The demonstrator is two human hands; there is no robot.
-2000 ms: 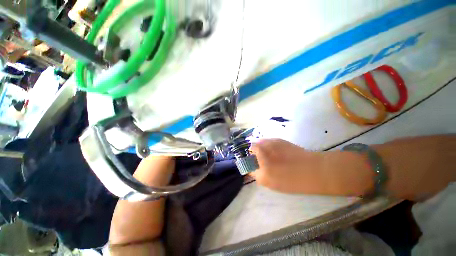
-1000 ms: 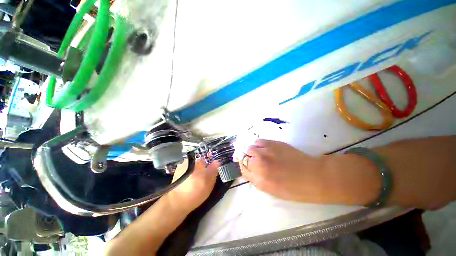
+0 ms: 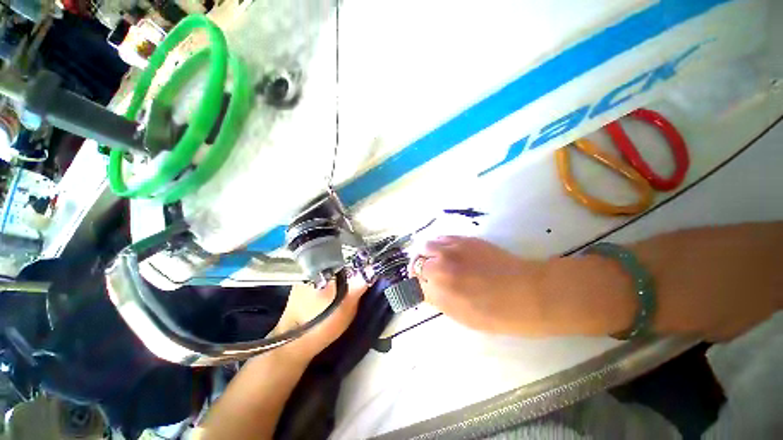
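Note:
Dark navy cloth [image 3: 313, 387] lies bunched around and under my left forearm, left of the needle area. My left hand [image 3: 330, 309] is behind the curved metal bar, its fingertips at the small metal parts. My right hand [image 3: 472, 279] is bent in beside the ribbed grey tension dial [image 3: 403, 295], with curled fingers; its fingertips are partly hidden. Whether either hand pinches cloth or thread cannot be told. The larger grey knob [image 3: 316, 253] sits on the machine head. The needle itself is hidden.
The white machine head with blue JACK lettering [image 3: 592, 107] fills the upper middle. Scissors with yellow-orange [image 3: 605, 204] and red [image 3: 682, 163] loops lie at right. Green rings [image 3: 236, 116] are upper left. A ribbed grey edge [image 3: 515, 404] runs along the bottom.
My left hand has come from lower left, under the bar, up to the metal parts beside my right hand. My right hand stays near the dial. The camera view has shifted.

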